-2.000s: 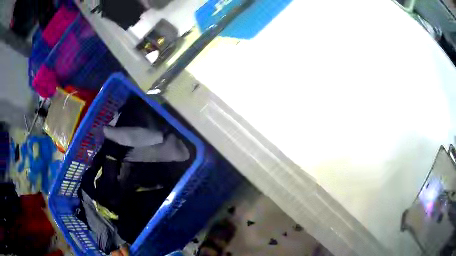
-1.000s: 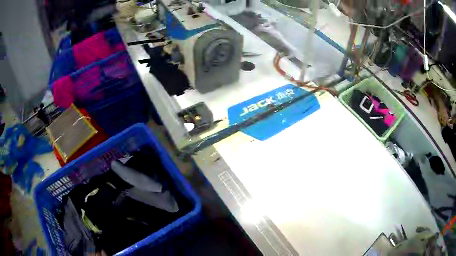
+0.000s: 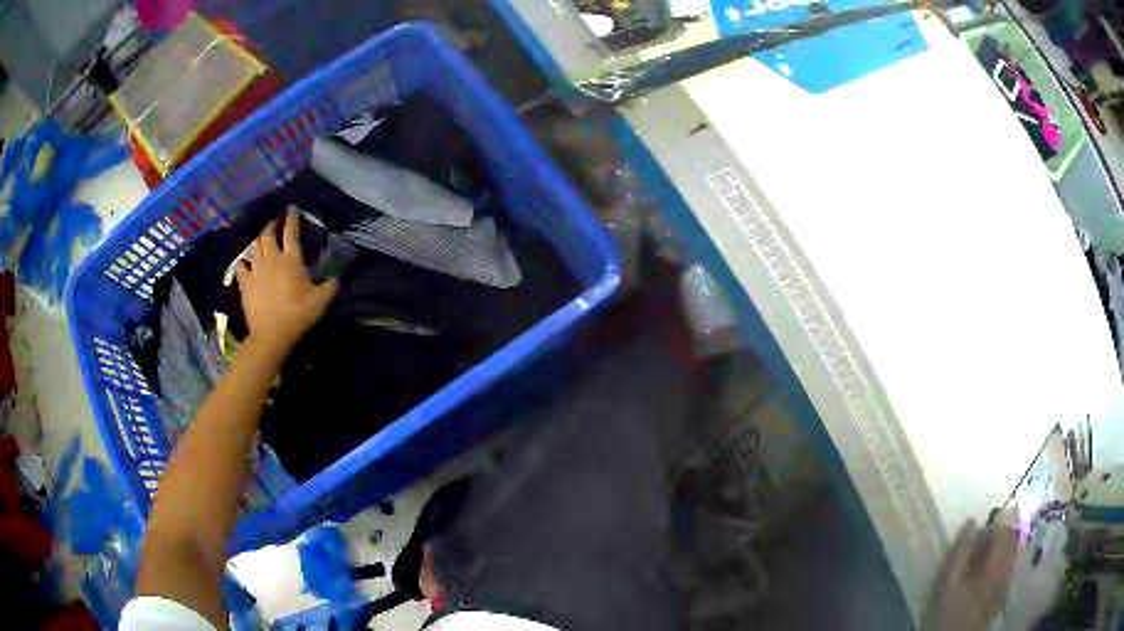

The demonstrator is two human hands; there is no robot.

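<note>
A blue slotted plastic basket (image 3: 425,425) holds a heap of black cut pieces (image 3: 370,370). Two grey finely striped pieces (image 3: 395,185) lie on top, and more striped cloth (image 3: 185,351) is at its left side. A small pale-yellow scrap (image 3: 223,333) shows beside my left forearm. My left hand (image 3: 281,284) is inside the basket, palm down on the black cloth, with fingers apart and nothing seen gripped. My right hand (image 3: 974,573) is blurred and cut by the bottom edge, by the shiny metal plate at the white table's right end; its fingertips are unclear.
The white machine table (image 3: 912,234) with its printed ruler (image 3: 826,333) runs along the right. A green tray (image 3: 1062,154) with pink and white items is at upper right. Blue scraps (image 3: 56,203) lie on the floor at left, near a yellow-edged panel (image 3: 185,93). My dark-clothed lap is below.
The view has turned down toward the basket, which now appears larger and higher. My left hand has come into the basket onto the cloth. My right hand now shows at lower right.
</note>
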